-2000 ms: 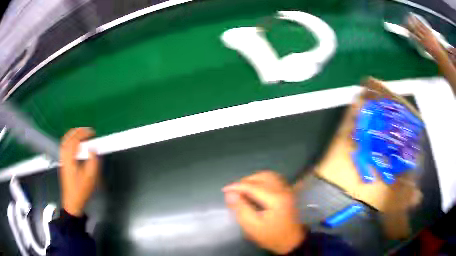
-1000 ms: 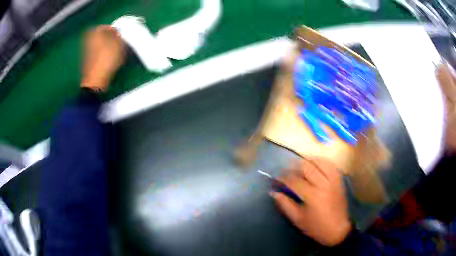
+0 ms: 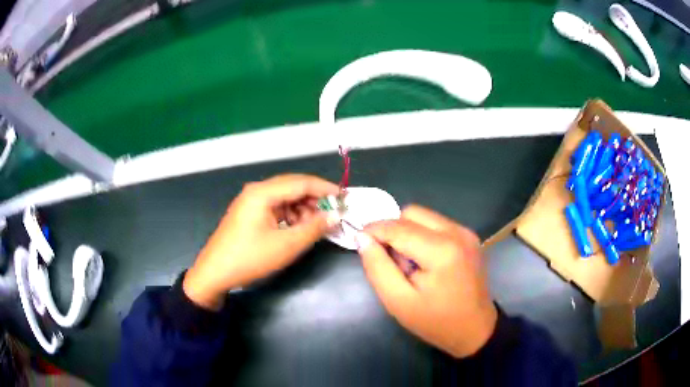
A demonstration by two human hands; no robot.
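My left hand (image 3: 261, 230) pinches a small green circuit board (image 3: 330, 204) at the round end of a white housing half (image 3: 374, 202). My right hand (image 3: 435, 276) pinches thin lead wires (image 3: 352, 227) close to the board; a dark purplish bit shows between its fingers, too blurred to name. Whether the wires touch the board is unclear. The rest of the housing half is hidden by my hands. Red lead wires (image 3: 346, 170) run from it toward a white curved arm (image 3: 408, 66), which lies mostly on the green conveyor with one end at the white edge strip.
An open cardboard box (image 3: 545, 246) full of blue battery cells (image 3: 616, 193) stands at right. White curved units (image 3: 76, 291) lie at left on the dark bench (image 3: 181, 219). Another white pair (image 3: 635, 45) lies on the conveyor (image 3: 227, 75) at far right. A grey bar (image 3: 57, 128) crosses at upper left.
My left hand has come back from the conveyor to the bench centre and now holds the board. My right hand has moved left to meet it. The white pair's housing half is now between them.
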